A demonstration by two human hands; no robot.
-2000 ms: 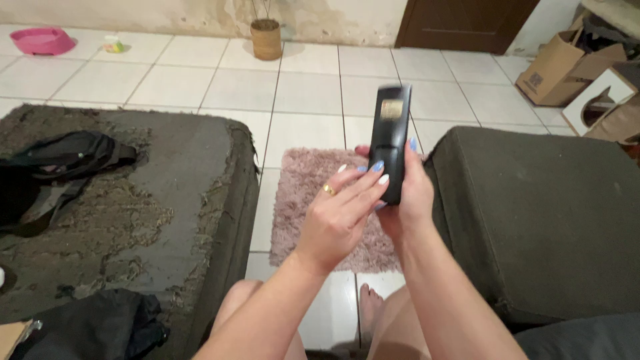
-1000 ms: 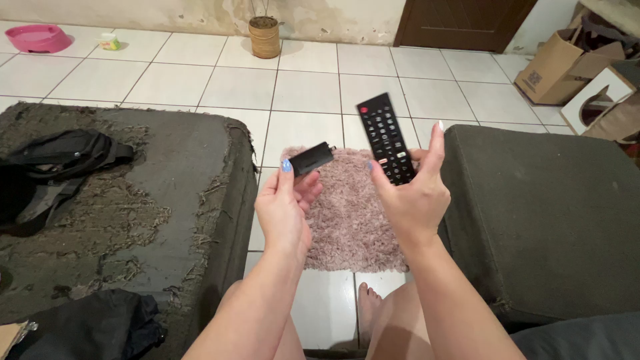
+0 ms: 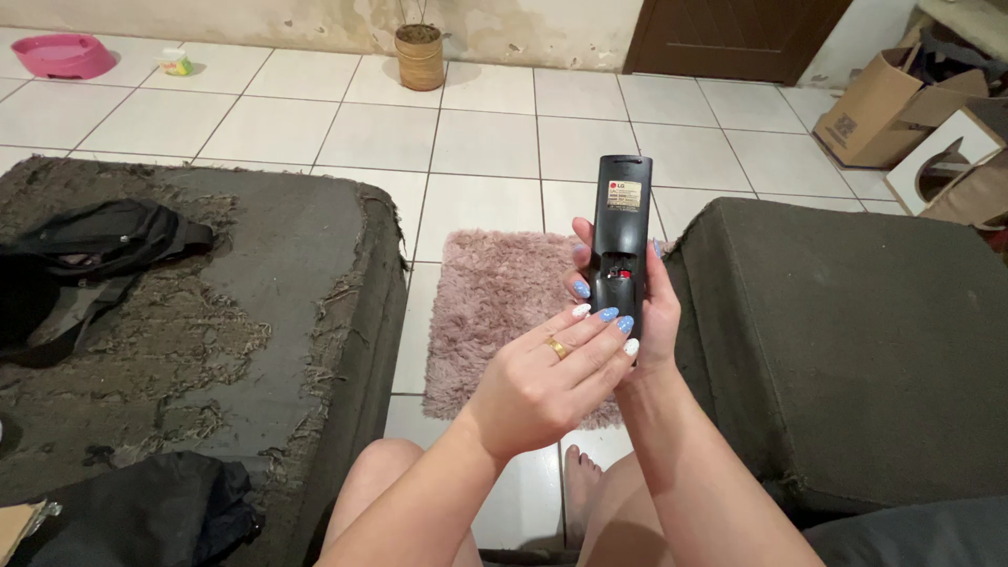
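Note:
A black LG remote control [image 3: 620, 228] is held upright with its back facing me, a pale label near its top. My right hand [image 3: 661, 315] grips it from behind and along its right side, fingertips showing at the left edge. Across the lower back of the remote lie the fingers of my left hand [image 3: 551, 378], which wears a gold ring. Just above those fingers the battery compartment [image 3: 620, 268] is partly uncovered, with something red inside. The battery cover [image 3: 614, 303] seems to lie under my left fingertips; how far it is off the compartment I cannot tell.
A pink shaggy rug [image 3: 496, 315] lies on the tiles below my hands. To the left is a frayed grey sofa seat [image 3: 260, 205] with a black bag [image 3: 118, 236]; to the right, a dark upholstered seat [image 3: 850, 331]. Farther off stand a plant pot [image 3: 419, 59] and a cardboard box [image 3: 874, 110].
One second ago the remote's buttons faced me and my left hand held a small black piece apart from it. Now the remote's back faces me and my left hand is on it.

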